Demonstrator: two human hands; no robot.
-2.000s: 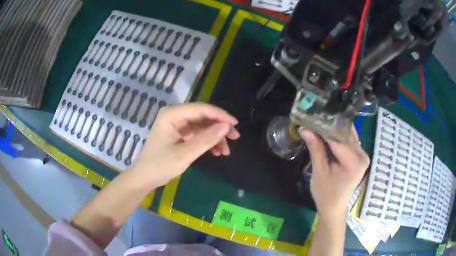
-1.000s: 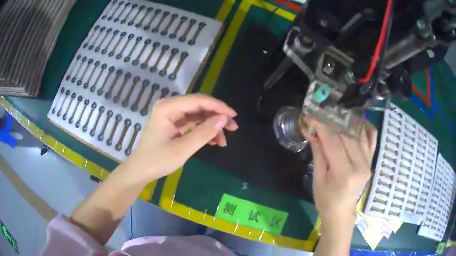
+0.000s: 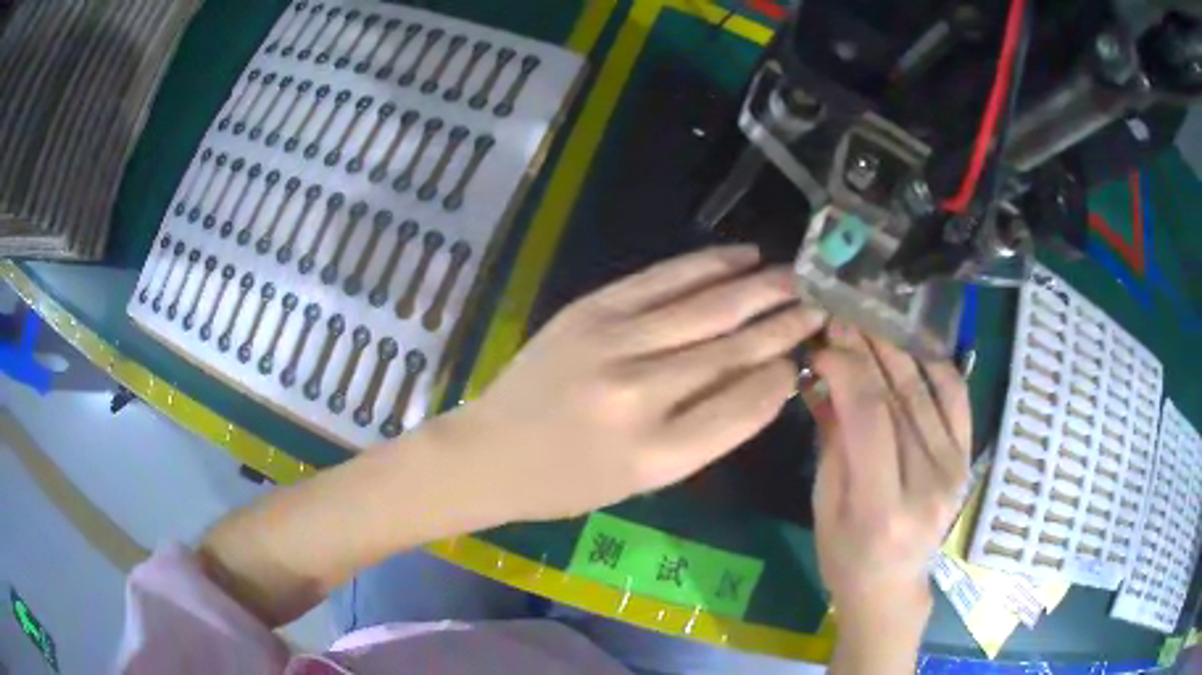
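Note:
The test fixture (image 3: 910, 198) stands at the upper right with its clear plate (image 3: 877, 297) and red wires. My left hand (image 3: 659, 376) reaches across to the nest under the plate, its fingertips at the plate's left edge. My right hand (image 3: 890, 448) is at the plate's front, fingers bent and close together. The fingertips of both hands nearly meet there and cover the nest. Whether either hand holds a part cannot be seen. A foam tray (image 3: 297, 178) with rows of dumbbell-shaped parts lies to the left.
A tray stack (image 3: 86, 125) stands at the far left. More foam trays (image 3: 1074, 435) lie at the right, with yellow and white label sheets (image 3: 995, 600) by their front edge. A green area label (image 3: 666, 564) is near the bench's front edge. A black mat (image 3: 633, 198) lies under the fixture.
My left hand has moved right from beside the foam tray to the fixture's nest, its fingers now stretched out. My right hand stays at the fixture, its fingers slightly shifted.

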